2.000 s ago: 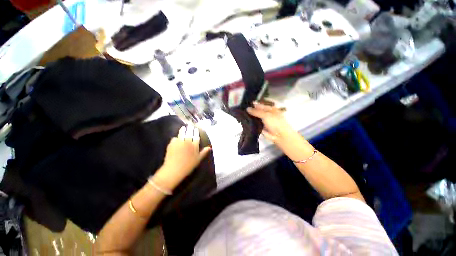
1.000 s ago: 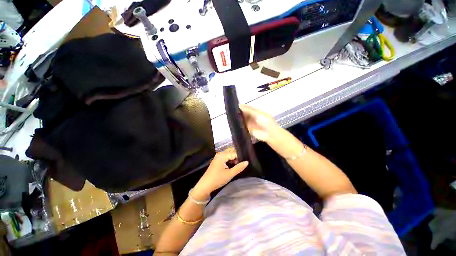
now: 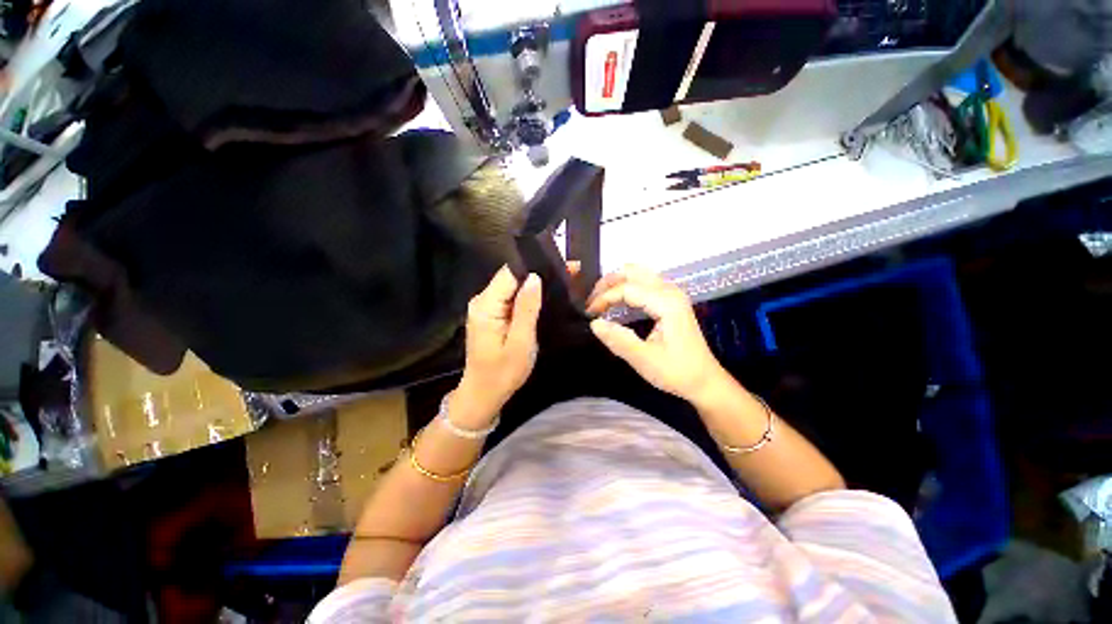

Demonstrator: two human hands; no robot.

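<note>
A narrow dark cloth strip (image 3: 584, 229) is bent into an open loop above the table's front edge. My left hand (image 3: 502, 327) grips its left side between thumb and fingers. My right hand (image 3: 659, 329) pinches its lower right part near the lap. The large black garment piece (image 3: 305, 256) lies on the table left of the strip. The sewing machine's needle area (image 3: 532, 137) is above the strip, with no cloth from my hands under it.
A dark red phone or case (image 3: 610, 71) is strapped to the machine by a black band. Thread snips (image 3: 716, 176) and a small brown scrap (image 3: 707, 139) lie on the table. Green and yellow cords (image 3: 985, 132) lie at right. A blue bin (image 3: 963, 414) and taped cardboard (image 3: 327, 469) are below the table.
My hands moved from the machine to the lap side with the strip. The strip went from hanging flat to upright, then opened into a loop. The view has shifted closer to the table front.
</note>
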